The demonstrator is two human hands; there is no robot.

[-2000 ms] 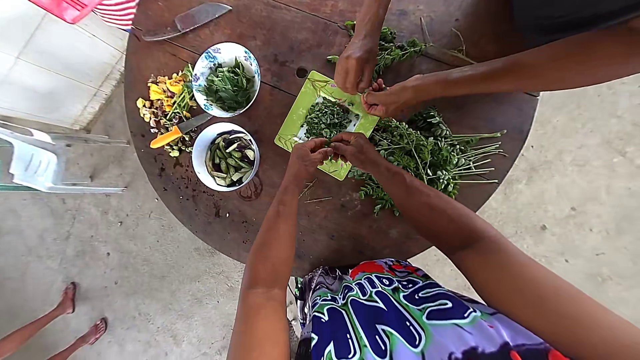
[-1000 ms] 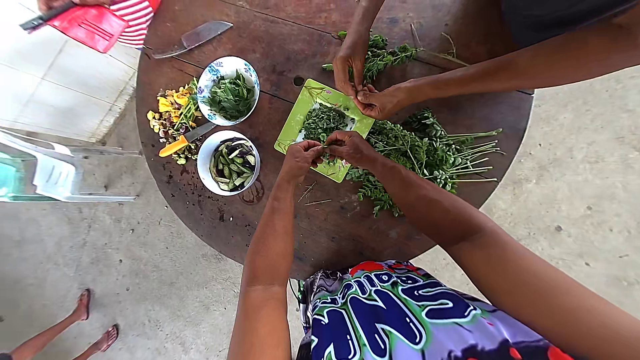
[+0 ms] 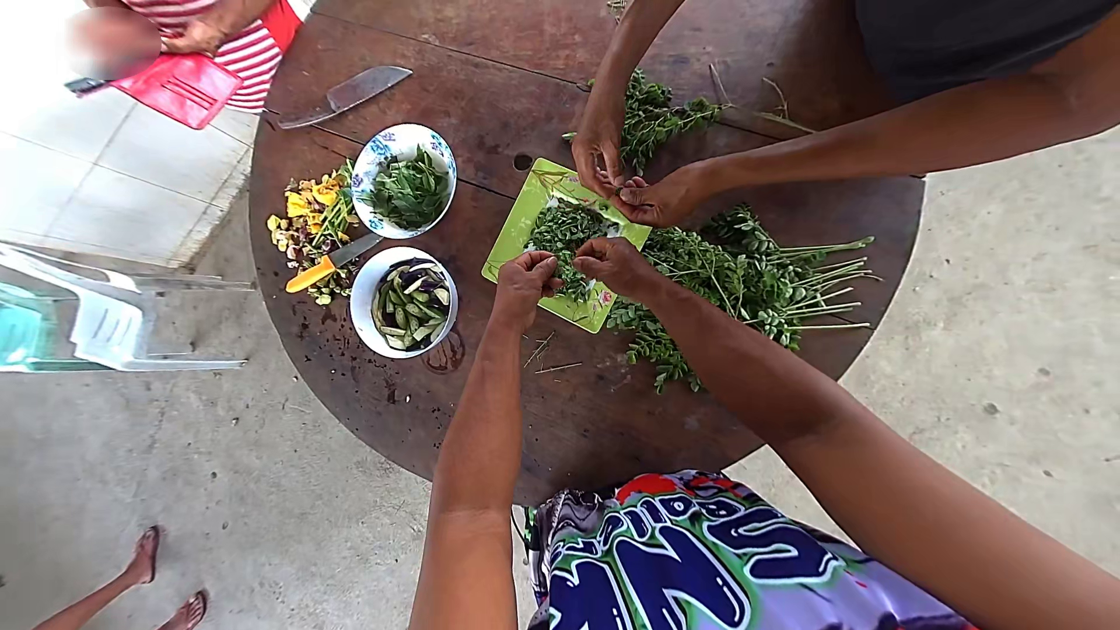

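My left hand (image 3: 528, 278) is over the left edge of a square green plate (image 3: 505, 242), its fingertips pinched together. Close beside it, my right hand (image 3: 615, 265) is over the plate's right part, thumb and fingers also pinched. Whether either holds a sprig is too small to tell. Small picked green leaves (image 3: 564, 229) lie heaped on the plate. Leafy green stalks (image 3: 744, 280) are piled to the right, partly under my right forearm. Another person's hands (image 3: 632, 188) pinch something small above the plate's upper right corner, apart from mine.
Left on the round wooden table (image 3: 420, 402) are a flowered bowl of leaves (image 3: 407, 188), a white bowl of sliced eggplant (image 3: 409, 304), an orange-handled knife (image 3: 332, 262), yellow blossoms (image 3: 308, 206) and a large knife (image 3: 350, 94). Plastic chairs (image 3: 105, 319) and other people are beyond.
My hands have moved slightly apart above the plate. At the upper left, a person with a red folder has come further into view.
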